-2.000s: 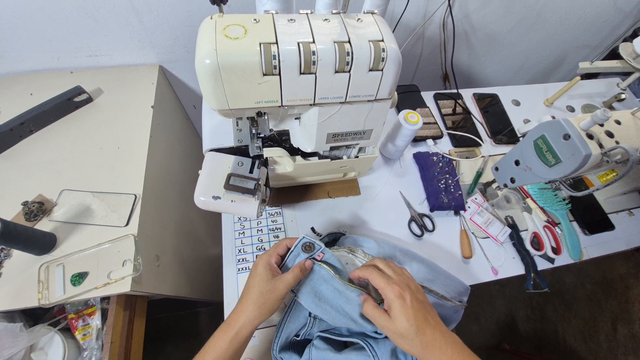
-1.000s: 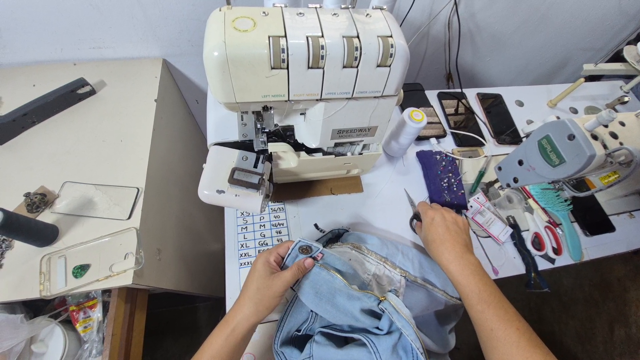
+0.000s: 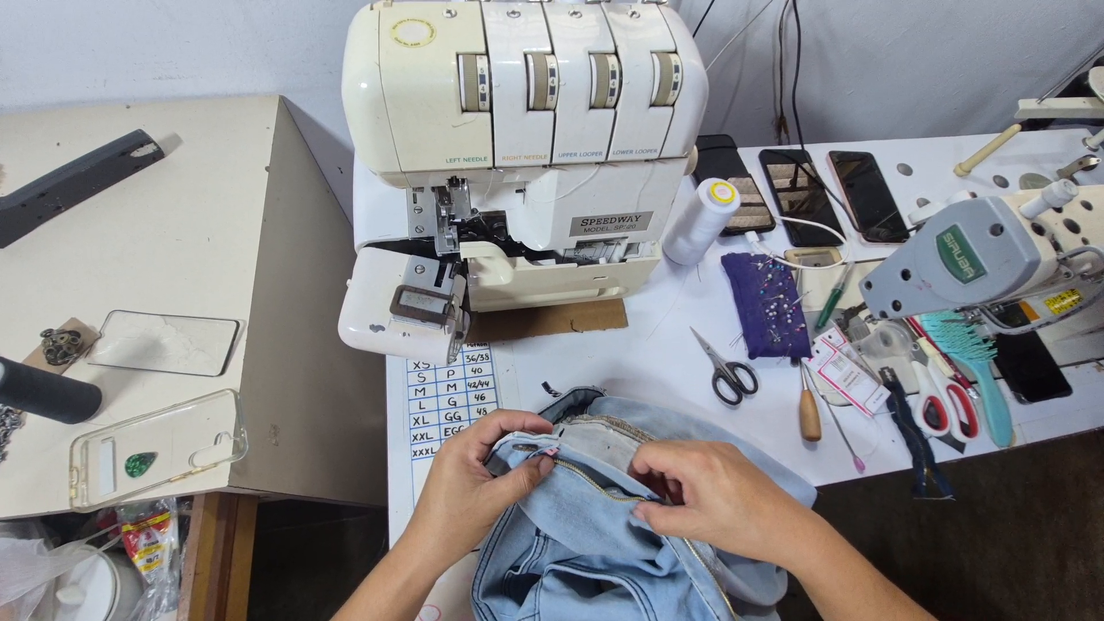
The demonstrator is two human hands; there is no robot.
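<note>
A light-blue denim garment (image 3: 595,543) lies at the front of the white table, its opening lined with a brass zipper (image 3: 595,483). My left hand (image 3: 492,470) pinches the waistband corner at the top of the zipper, beside a small pink mark. Farther down the zipper edge, my right hand (image 3: 707,492) grips the denim between thumb and curled fingers. Small scissors (image 3: 731,376) with black handles lie on the table beyond my right hand. Behind the garment stands a white overlock sewing machine (image 3: 526,155).
Right of the machine are a thread cone (image 3: 703,222), a purple pincushion (image 3: 766,304), a wooden-handled awl (image 3: 809,410), red-and-white-handled scissors (image 3: 944,401), a teal brush (image 3: 983,371) and a second sewing machine (image 3: 992,250). A size chart (image 3: 453,397) lies left of the garment.
My right hand was at the small scissors one second ago; it has let them go and come back left to the denim. My left hand stays at the waistband corner.
</note>
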